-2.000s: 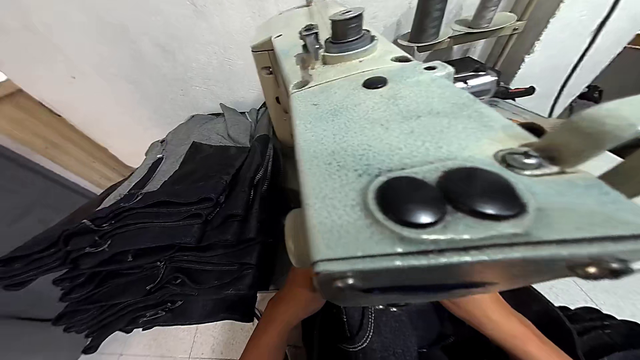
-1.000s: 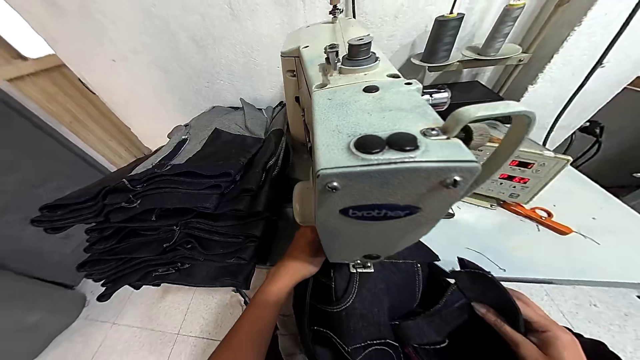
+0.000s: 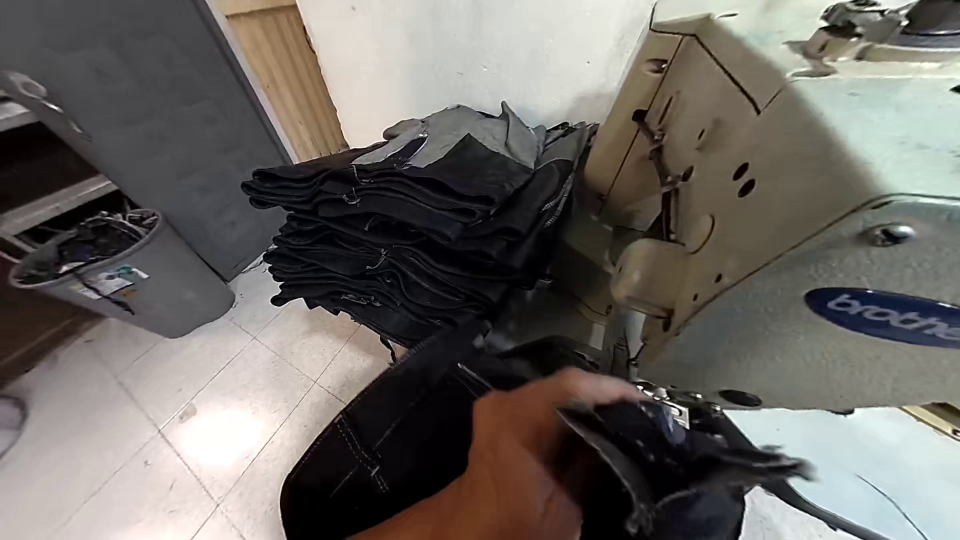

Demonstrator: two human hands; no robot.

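My left hand [image 3: 525,450] is closed on a dark denim garment [image 3: 405,442], beside the presser-foot area [image 3: 671,409] of a Brother industrial sewing machine [image 3: 787,315]. Part of the cloth hangs down to the left of my wrist, with light stitching on it. A frayed, blurred edge of denim sticks out to the right of my fingers. My fingertips are partly hidden by the cloth. My right hand is out of the frame.
Folded dark denim pieces [image 3: 420,232] are stacked left of the machine, against the white wall [image 3: 465,60]. A grey bin [image 3: 172,277] of scraps stands on the tiled floor by a grey door [image 3: 165,97]. The light tabletop [image 3: 847,465] shows at lower right.
The view has swung left and closer to the machine's side. My left hand, earlier at the machine's left side, now shows in front holding denim. My right hand has left the view.
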